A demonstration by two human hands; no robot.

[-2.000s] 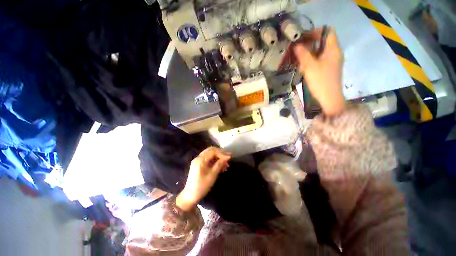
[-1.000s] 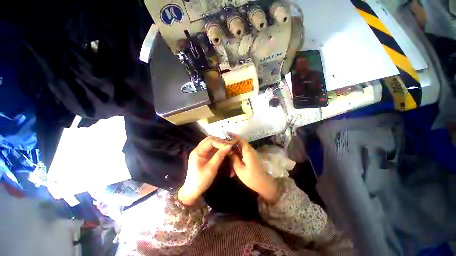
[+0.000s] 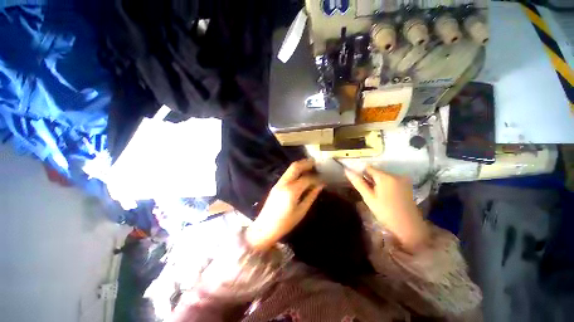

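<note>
The cream overlock machine (image 3: 403, 69) stands in front of me, with its beige knobs, orange label and dark needle area (image 3: 345, 66). My left hand (image 3: 284, 206) is below the machine's front edge, fingers curled near the white base; whether it pinches anything is unclear. My right hand (image 3: 391, 202) is to its right, with index finger and thumb towards the white base. A thin, blurred shape shows by its fingertips, too unclear to name. The hands are apart. Black cloth (image 3: 330, 236) lies on my lap below and between them.
A black smartphone (image 3: 471, 122) lies right of the machine, by white paper (image 3: 525, 88) and yellow-black tape (image 3: 551, 44). Dark cloth (image 3: 189, 69) and blue garments (image 3: 50, 94) are heaped at left, near a bright white sheet (image 3: 173, 157). Grey cloth (image 3: 516, 239) is lower right.
My right hand came down from beside the knobs to meet my left hand; now the two have separated. The smartphone has come into sight. The view has shifted, placing the machine farther right.
</note>
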